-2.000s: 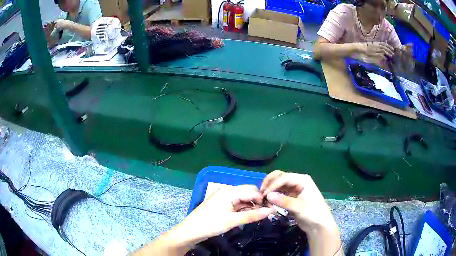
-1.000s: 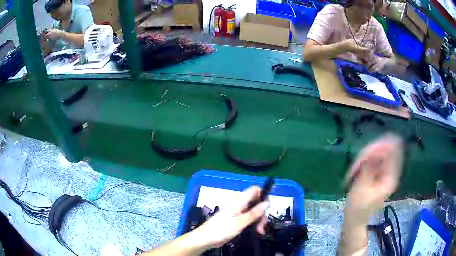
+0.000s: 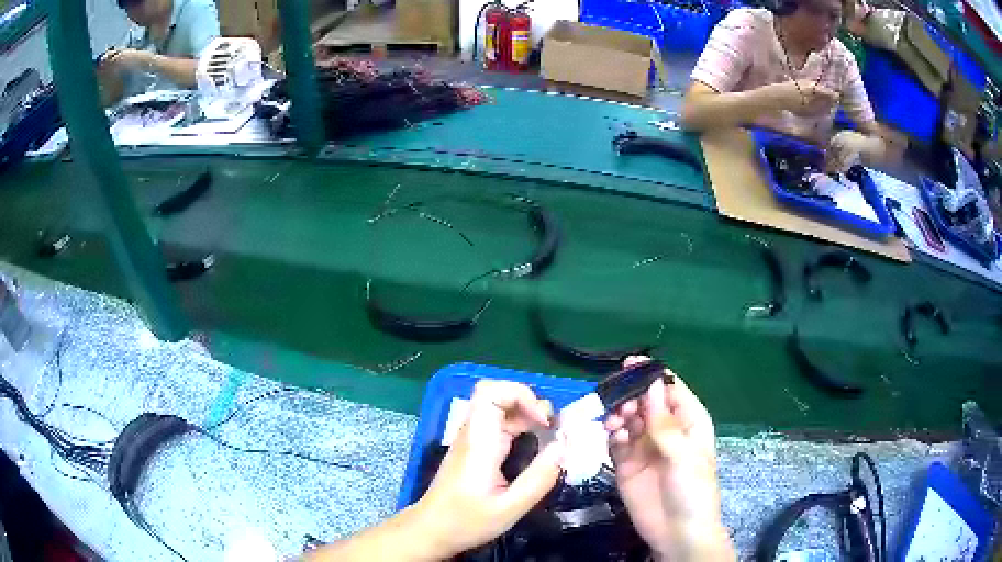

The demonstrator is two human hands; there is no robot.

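My right hand holds a small black plastic housing between thumb and fingers, above the far right part of the blue parts tray. My left hand is over the tray's left side, its thumb and fingertips curled close together; a small dark bit seems to show at the fingertips, too unclear to name. A white liner shows between the hands. Black parts are heaped in the tray below both hands.
Black curved wired pieces lie on the green conveyor belt. A bundle of black curved pieces lies on the bench at left. A black cable coil and a second blue tray are at right. Two people sit across the belt.
My right hand has come back from the belt side and now holds the black housing, which was in my left hand. My left hand has moved slightly left. Pieces on the belt have shifted right.
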